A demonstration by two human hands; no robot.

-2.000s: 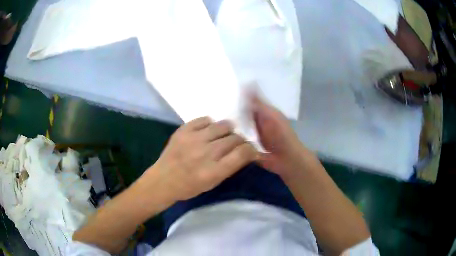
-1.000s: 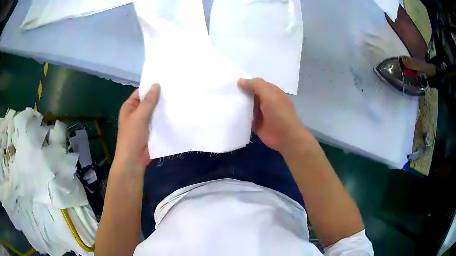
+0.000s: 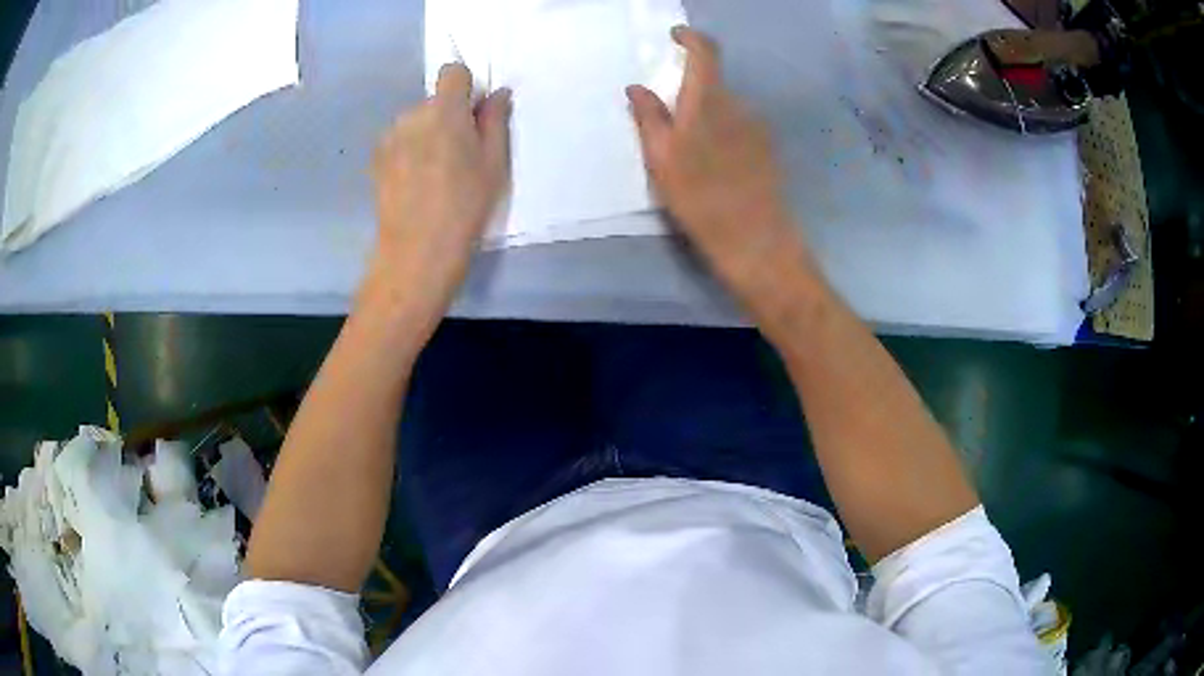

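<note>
A white cut piece [image 3: 568,145] lies flat on the pale grey-blue table in front of me, on top of other white cloth; layered edges show at its near end. My left hand [image 3: 442,165] holds its left edge and my right hand [image 3: 706,159] holds its right edge, thumbs inward; some fingertips are hidden or blurred. The far end of the piece is cut off by the top of the picture. More white cut pieces [image 3: 159,99] lie flat on the table at the left.
A steam iron [image 3: 1010,82] rests at the table's right side, beside a perforated board [image 3: 1120,218]. A loose heap of white pieces [image 3: 119,555] is below the table at the lower left. The table's front edge [image 3: 568,314] runs just before my body.
The white piece, held up in both hands over the table's front edge, now lies on the table between them. My hands have moved forward. The iron has stayed beside the board.
</note>
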